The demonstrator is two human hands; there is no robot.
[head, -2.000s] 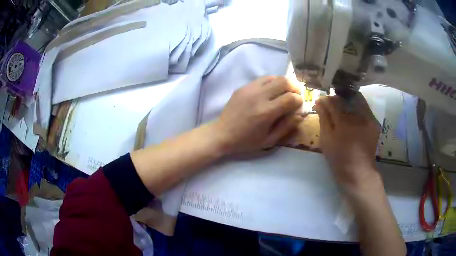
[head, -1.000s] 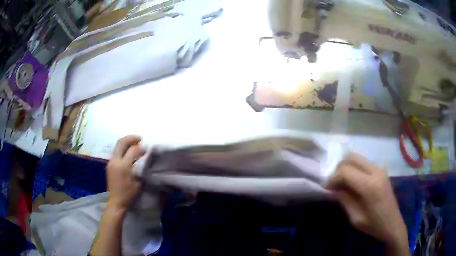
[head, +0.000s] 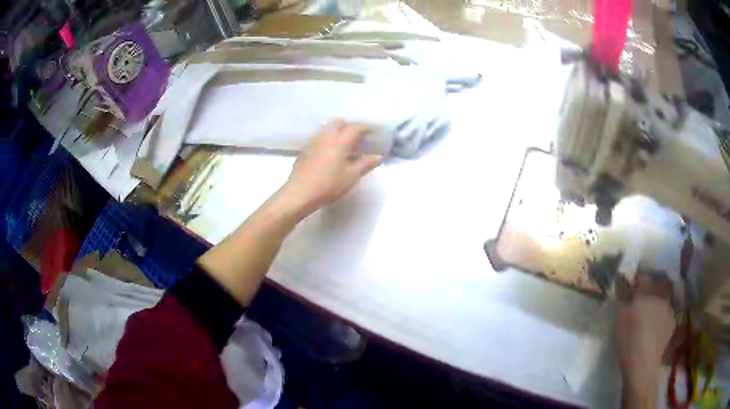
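Observation:
A stack of pale cut panels (head: 264, 112) with tan bands lies at the back left of the table. My left hand (head: 332, 164) is at the stack's front edge near its right end, fingertips on the cloth; whether they grip a panel is unclear. My right hand (head: 647, 299) is blurred at the right, beyond the needle plate (head: 544, 248), its fingers over or on small white pieces (head: 644, 228); its grip is hidden. The sewing machine head (head: 596, 136) stands above the plate, with no panel under it.
Scissors with red and yellow handles (head: 680, 371) lie at the lower right, partly behind my right forearm. A purple box (head: 128, 68) stands at the far left. Pale cloth pieces (head: 108, 311) are heaped below the table edge, beside blue crates (head: 120, 240). A pink object (head: 611, 32) shows above the machine head.
The panel stretched between both hands is no longer held there. My left hand has moved up to the stack, my right hand up beside the needle area. The view has turned left.

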